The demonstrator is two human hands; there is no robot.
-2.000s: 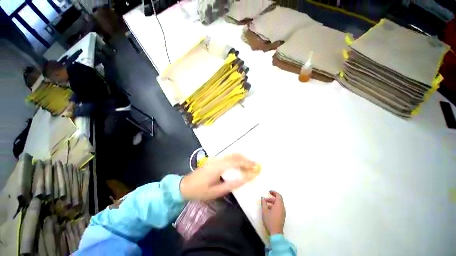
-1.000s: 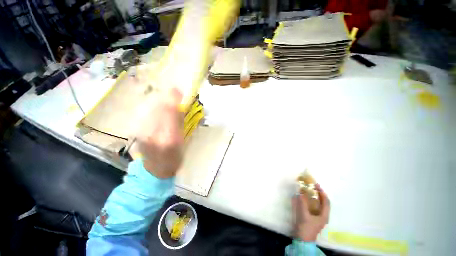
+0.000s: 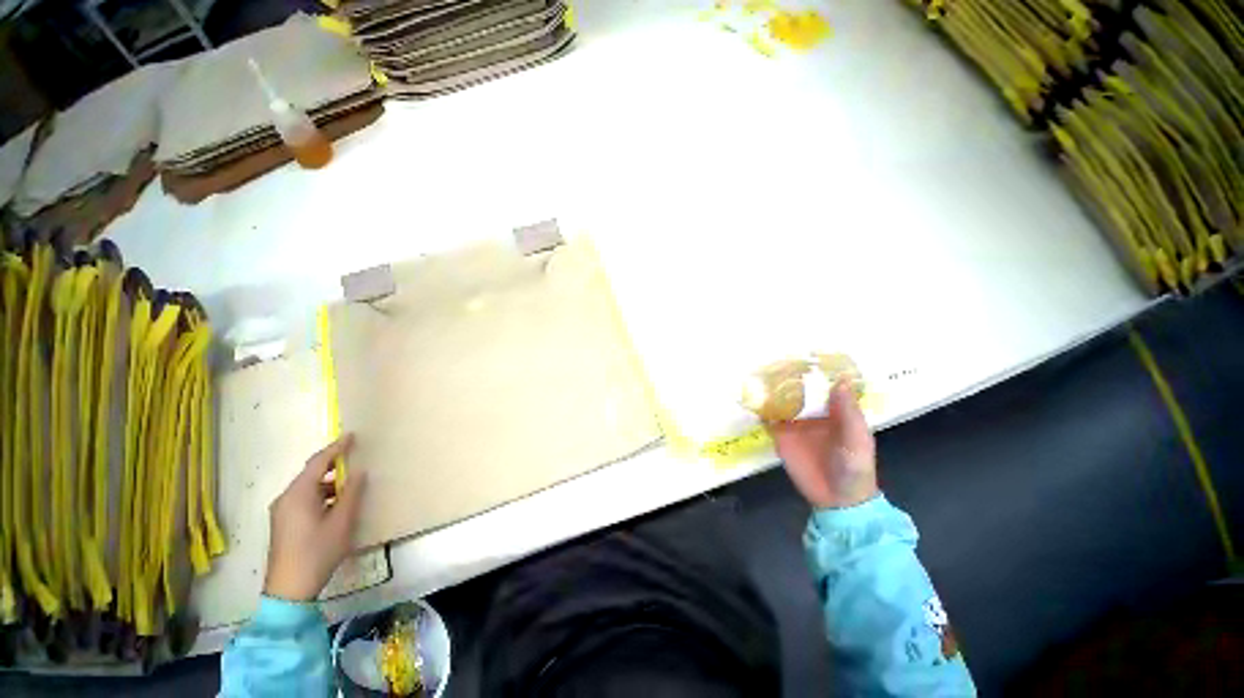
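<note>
A beige-grey bag panel (image 3: 484, 375) lies flat in front of me, with yellow strips along both sides and two darker grey tabs (image 3: 368, 284) at its far edge. My left hand (image 3: 317, 525) is at the panel's near left side, fingers on the yellow edge strip (image 3: 330, 389). My right hand (image 3: 828, 457) holds the glue bottle (image 3: 802, 387), with amber liquid and white patches, to the right of the panel above the table's near edge. Part of the bottle is washed out by glare.
A bundle with yellow strips (image 3: 116, 436) stands at left, beside a pale board (image 3: 259, 450). A scrap tub (image 3: 434, 648) is below the table edge. A second glue bottle (image 3: 302, 137) stands by panel stacks (image 3: 464, 41) at the back. More yellow-edged bundles (image 3: 1160, 150) lie at far right.
A panel now lies flat before me; a second ago my left hand was raised at a blurred yellow-edged piece. My left hand has come down to the panel's edge. The right hand still holds the bottle.
</note>
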